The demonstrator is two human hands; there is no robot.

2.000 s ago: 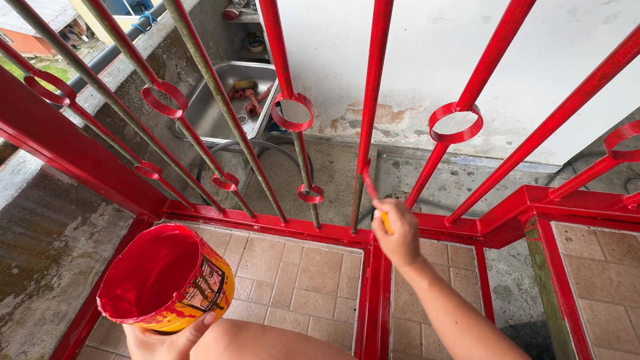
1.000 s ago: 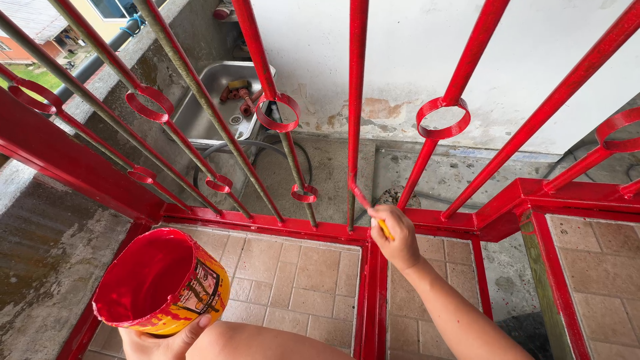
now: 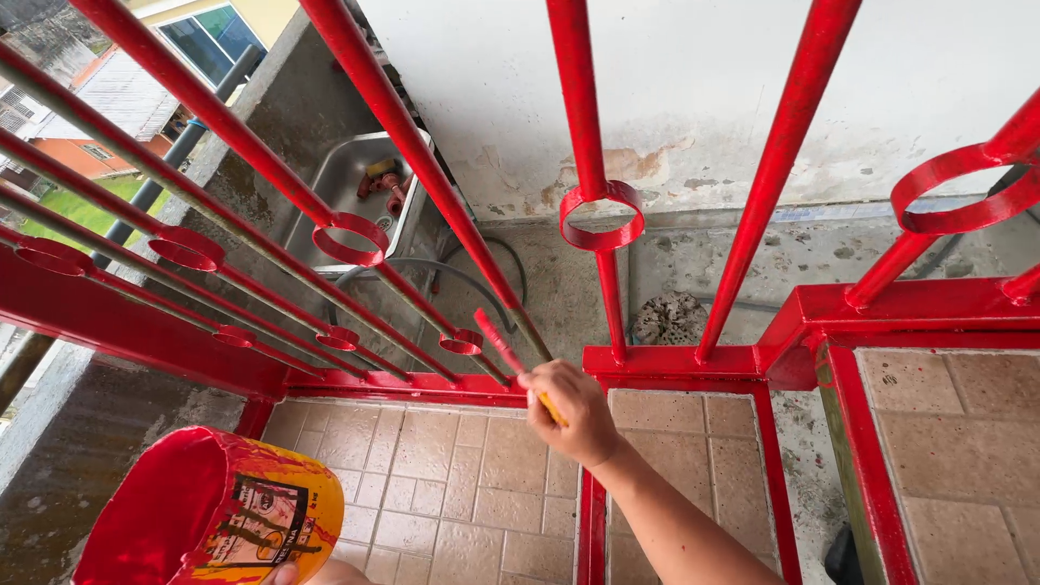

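Observation:
My right hand (image 3: pixel 573 410) grips a paintbrush (image 3: pixel 500 341) with a yellow handle. Its red-coated bristles point up and left, beside a railing bar (image 3: pixel 532 335) whose upper part is red and whose lowest stretch is bare greenish-brown metal. At the bottom left, my left hand (image 3: pixel 284 574), mostly hidden, supports a yellow plastic paint bucket (image 3: pixel 325 496) smeared with red and tilted so its red inside shows. Other bars with metal rings (image 3: pixel 602 215) stand around; several at the left are only partly red.
A red bottom rail (image 3: pixel 406 386) borders the tan floor tiles (image 3: pixel 455 487). Beyond the bars are a steel sink (image 3: pixel 325 179) holding reddish items, a grey hose (image 3: pixel 390 264) and a white wall (image 3: pixel 731 89) with peeling paint. A tiled step (image 3: pixel 959 455) with red edging lies at the right.
The brush was against the bar earlier and now appears just left of it. More of the bar is red, with a shorter bare stretch at the bottom. The view has shifted somewhat.

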